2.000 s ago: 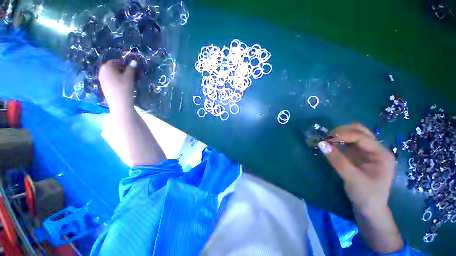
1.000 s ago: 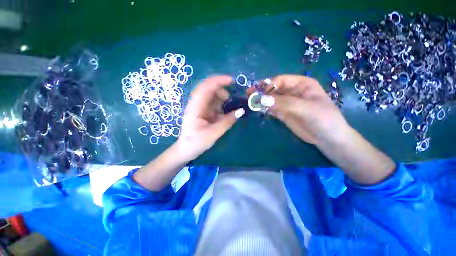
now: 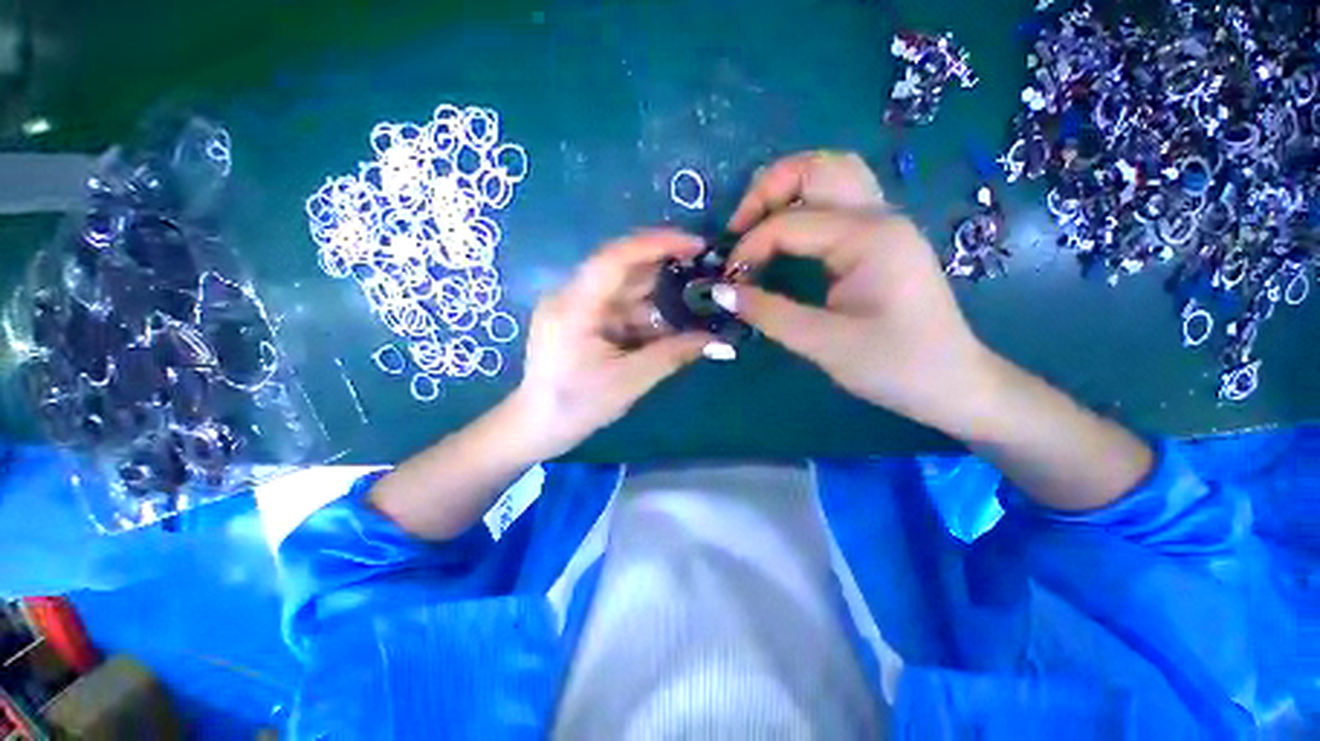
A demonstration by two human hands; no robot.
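My left hand [image 3: 597, 340] holds a dark round pendant [image 3: 689, 301] between thumb and fingers at the centre. My right hand [image 3: 854, 297] touches the pendant's right side, its thumb and index fingertip pinched at its edge; what small part lies between them is too blurred to tell. A single split ring [image 3: 688, 188] lies on the green bench just above the pendant. A loose pile of bright split rings [image 3: 434, 232] lies left of my hands.
A clear plastic bag [image 3: 159, 333] with dark round pieces lies far left. A large pile of small metal fittings [image 3: 1187, 159] is at the right, with small clusters [image 3: 927, 73] beside it. A white card [image 3: 297, 507] is at the bench edge by my left forearm.
My left hand has come from the bag to the centre with a dark pendant. My right hand has moved in to meet it. The view has shifted, and the hands now sit closer around the pendant.
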